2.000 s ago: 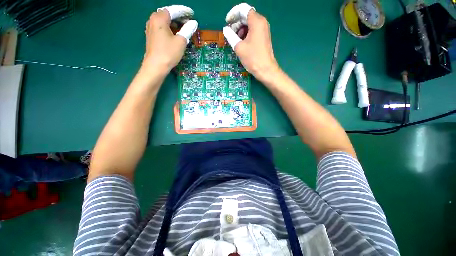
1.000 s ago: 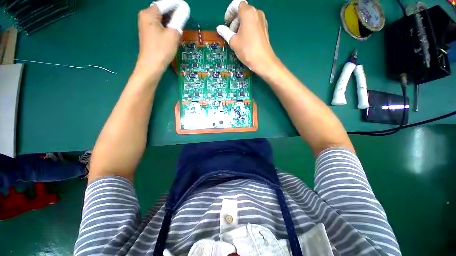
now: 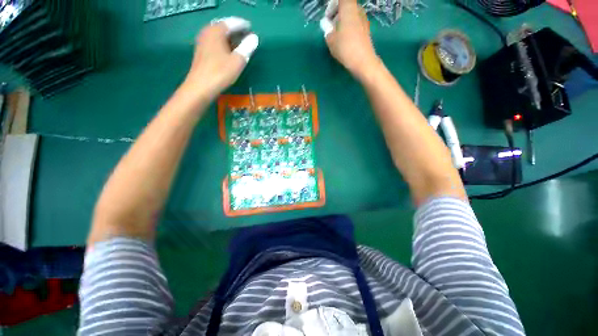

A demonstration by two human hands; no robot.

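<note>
The green circuit board panel [image 3: 272,147] lies on the orange fixture [image 3: 229,100] near the bench edge. Three thin silvery spring leads [image 3: 279,96] stand out past the panel's top edge. My left hand [image 3: 226,49], with white finger cots, is above and left of the panel, thumb and fingers curled; whether it holds anything is not clear. My right hand [image 3: 347,29] is at the near side of the pile of loose leads [image 3: 390,9]. Its fingertips are near the frame's top, and I cannot tell if they pinch a lead.
A yellow-rimmed solder reel [image 3: 447,58], white-handled pliers [image 3: 451,138], a flat black glossy rectangle [image 3: 492,164] and a black box with a red light [image 3: 528,79] are at right. A board stack [image 3: 56,46] is upper left. A finished panel [image 3: 177,5] lies at the far side.
The view has shifted, showing more of the bench's far side. My right hand has moved away from the panel to the lead pile. My left hand has come off the panel's top edge, uncovering the leads.
</note>
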